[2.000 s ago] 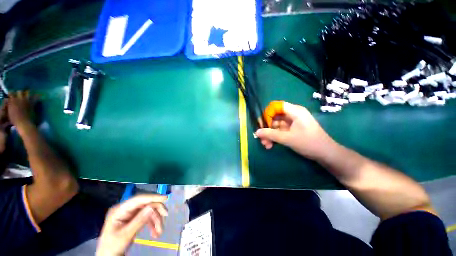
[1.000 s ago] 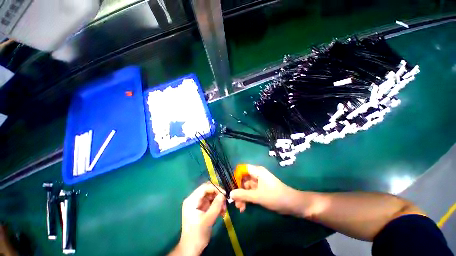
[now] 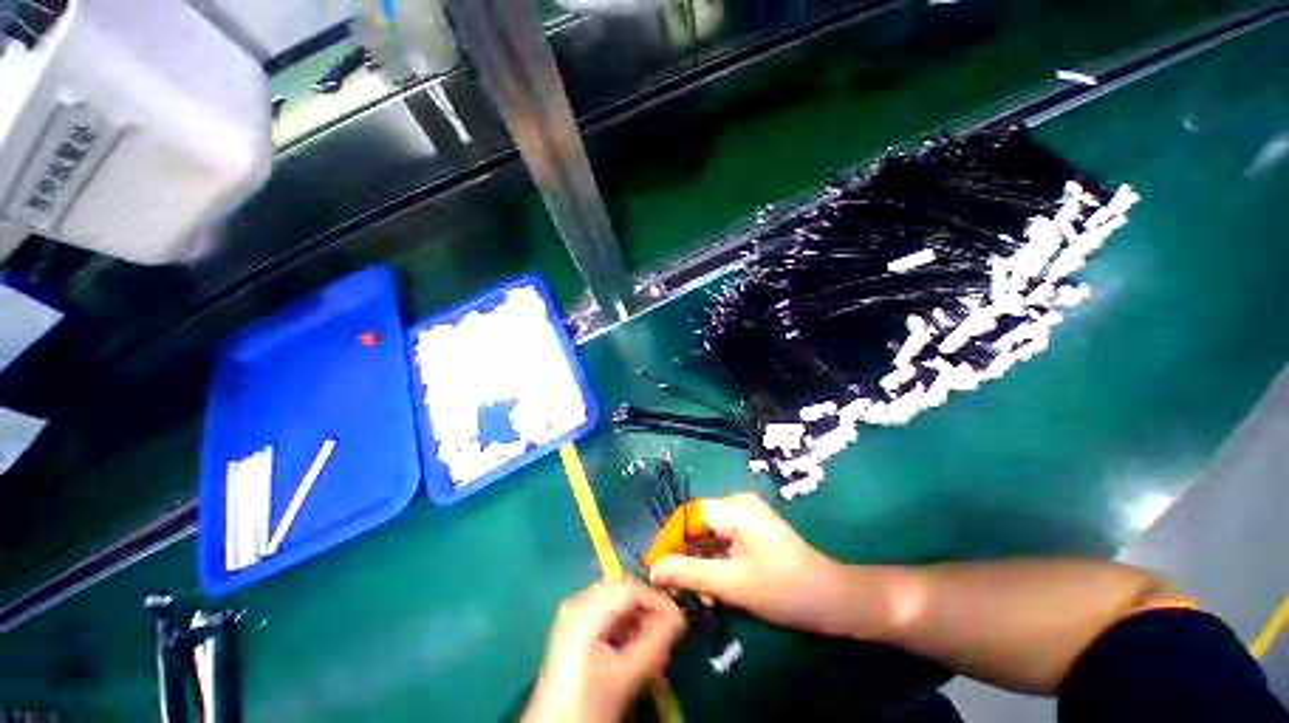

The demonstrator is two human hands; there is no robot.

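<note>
My right hand (image 3: 735, 559), with an orange cover (image 3: 677, 531) at a finger, is shut on a small bunch of black leads (image 3: 670, 489). Their loose tips point up and away. A white connector (image 3: 727, 655) shows at the lower end, below my right hand. My left hand (image 3: 611, 638) meets the right one at the bunch, its thumb and fingers pinched on the leads; the exact grip point is hidden. A large pile of black leads (image 3: 848, 283) lies at the right, white connectors along its near edge.
A smaller blue tray (image 3: 583, 424) holds white housings. A larger blue tray (image 3: 385, 530) holds white strips and a small red piece. Harness bundles (image 3: 205, 664) lie at lower left. A metal post (image 3: 544, 148) stands behind the trays; a white bin (image 3: 142, 127) hangs upper left.
My left hand has come up from below the bench edge to the leads in my right hand. The bunch now sits lower between the hands, with a connector showing below. The view has turned.
</note>
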